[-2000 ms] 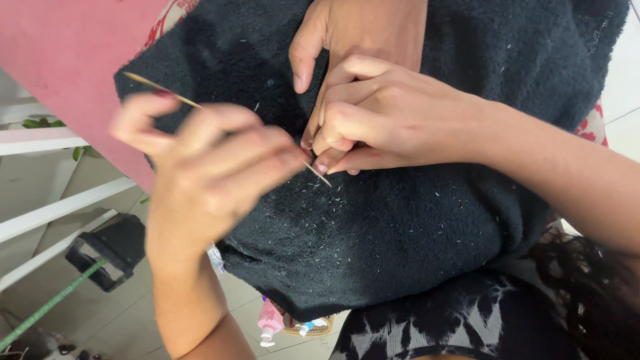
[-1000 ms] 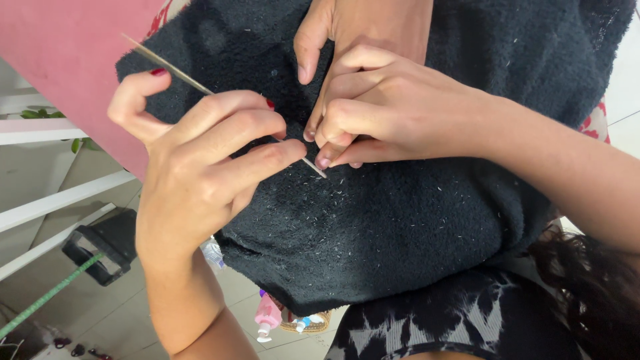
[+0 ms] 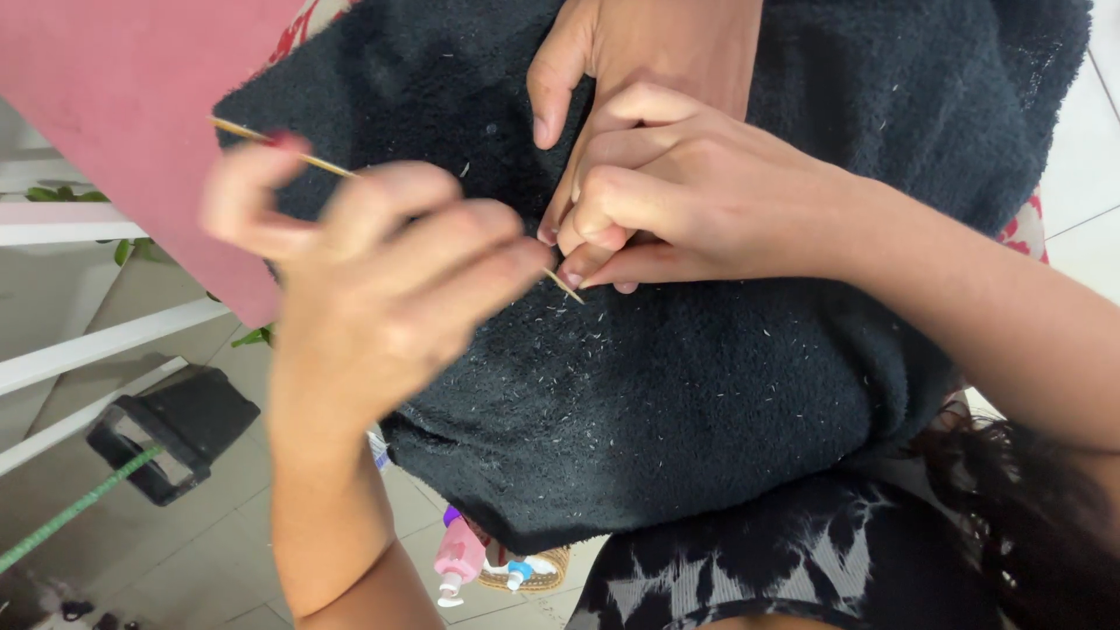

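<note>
My left hand (image 3: 385, 289), blurred by motion, grips a thin pointed stick (image 3: 329, 165). The stick slants from upper left to lower right, with its lower tip beside a fingertip of another person's hand (image 3: 674, 44). That hand reaches in from the top, over a black towel (image 3: 700, 376), its thumb apart from the fingers. My right hand (image 3: 691, 192) comes from the right and pinches one of its fingers near the nail, partly hiding the other fingers. Small pale flecks (image 3: 560, 350) are scattered on the towel below the fingertips.
A pink surface (image 3: 149, 105) lies at upper left, above white bars (image 3: 105, 346). A black container (image 3: 175, 429) with a green rod stands at lower left. Below the towel are a pink pump bottle (image 3: 459, 556) and a woven basket (image 3: 547, 573) holding a blue-and-white item.
The stick's upper end has dropped, so it lies flatter than a second ago, while its lower tip stays by the fingertips. My right hand keeps its hold on the finger.
</note>
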